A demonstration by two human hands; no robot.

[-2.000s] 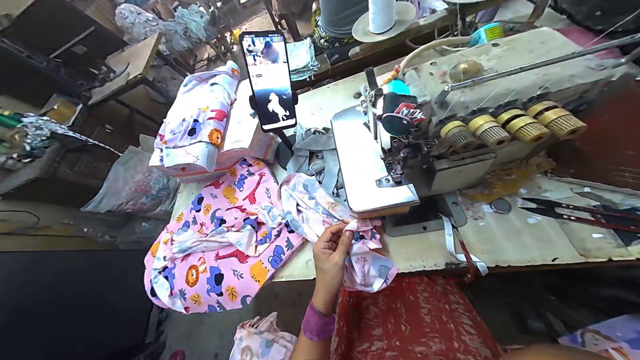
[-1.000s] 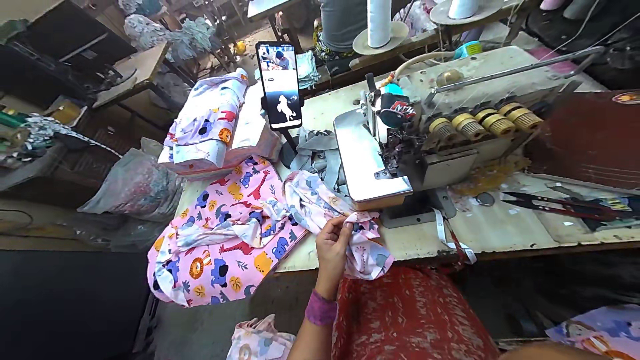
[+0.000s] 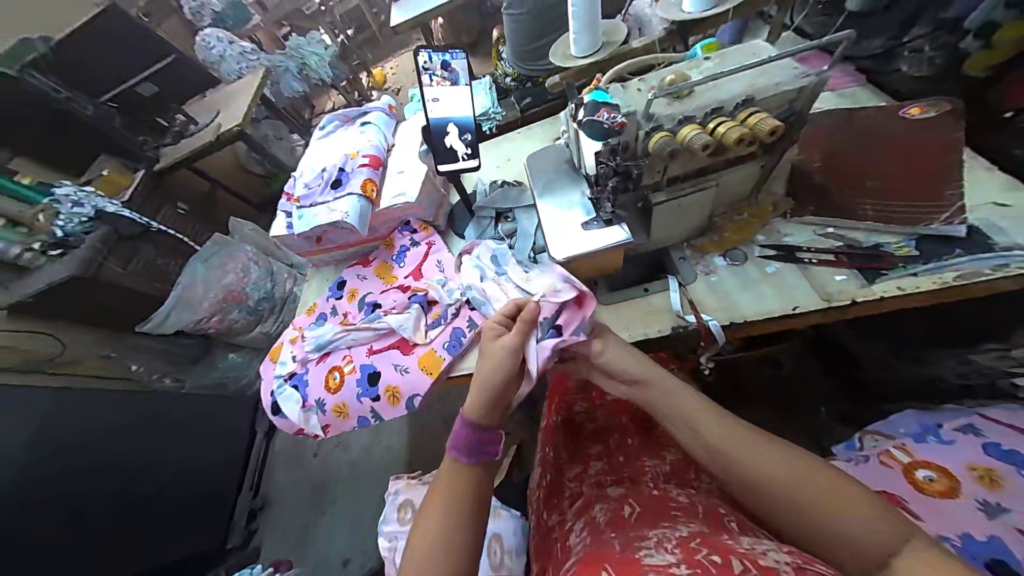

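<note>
My left hand (image 3: 510,336), with a purple band at the wrist, pinches the edge of a pink animal-print cloth (image 3: 560,320) at the table's front edge. Behind the cloth's right side is my right hand (image 3: 600,356), its fingers partly hidden by the fabric. The cloth runs left into a larger printed piece (image 3: 360,352) that hangs over the edge. Just beyond my hands stands an overlock sewing machine (image 3: 680,160) with a metal plate (image 3: 560,208). Grey fabric strips (image 3: 508,216) lie left of the plate.
A phone (image 3: 450,112) on a stand and a stack of folded printed cloth (image 3: 336,176) are at the back left. Thread snips (image 3: 824,256) and a brown board (image 3: 880,168) lie on the right. More printed cloth (image 3: 944,472) is at the lower right.
My right arm has come into view from the lower right, and its hand has reached the cloth. The cloth's near end has been lifted and turned at my left hand.
</note>
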